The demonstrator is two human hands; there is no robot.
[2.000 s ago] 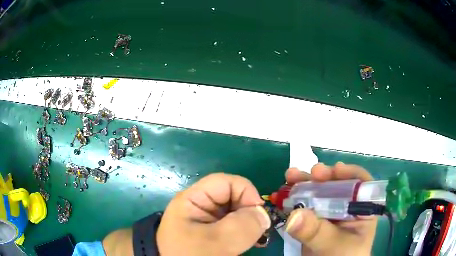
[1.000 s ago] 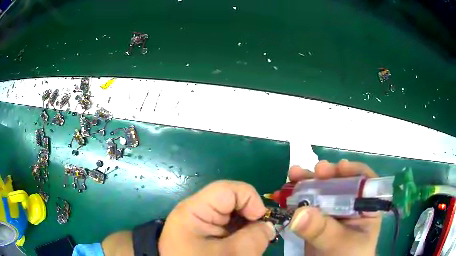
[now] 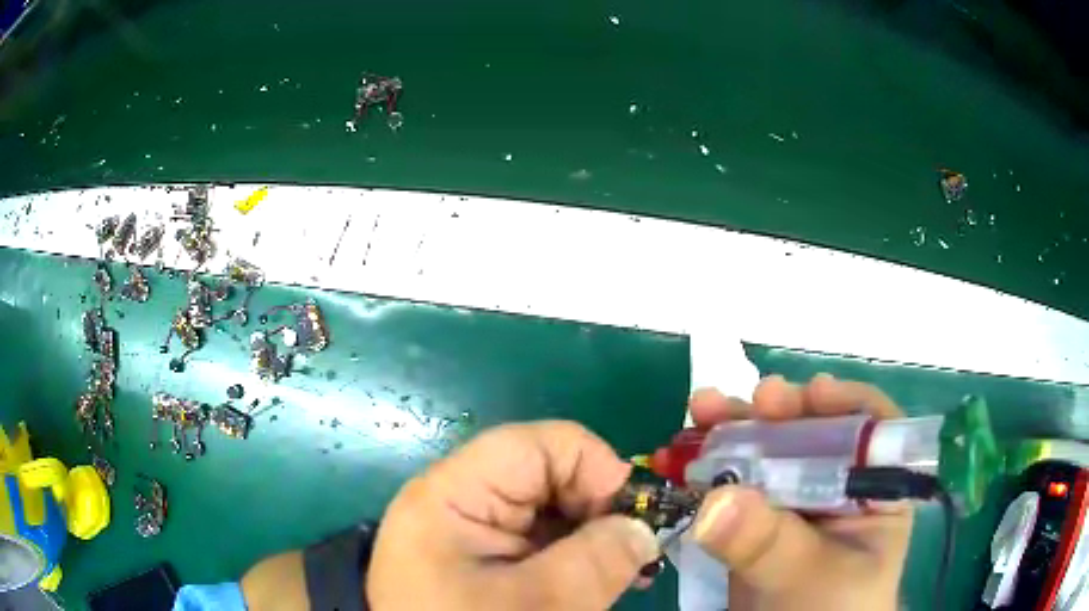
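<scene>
My left hand point(image 3: 514, 525) pinches a small wired circuit board assembly point(image 3: 653, 499) between thumb and fingers, just left of my right thumb. My right hand point(image 3: 812, 549) holds the dispensing syringe point(image 3: 794, 463), a clear barrel with red liquid, lying nearly level with its red hub point(image 3: 678, 454) toward my left hand. The needle tip is mostly hidden behind the assembly and fingers. A green cap point(image 3: 967, 454) closes the barrel's right end. A black cable point(image 3: 896, 483) runs along the barrel. A white paper point(image 3: 720, 364) lies under my right hand.
Several assemblies point(image 3: 179, 409) lie piled at left on the green bench and the white strip point(image 3: 525, 265). A yellow scrap point(image 3: 251, 201) lies on the strip. One assembly point(image 3: 377, 100) and another point(image 3: 952, 185) lie on the belt. A yellow-blue fan point(image 3: 48, 507), phone point(image 3: 137, 590) and red-black box point(image 3: 1057, 525) flank my hands.
The assemblies on the belt have moved right. The assembly in my left hand has turned and shows more between the fingertips. The syringe has shifted slightly up and right.
</scene>
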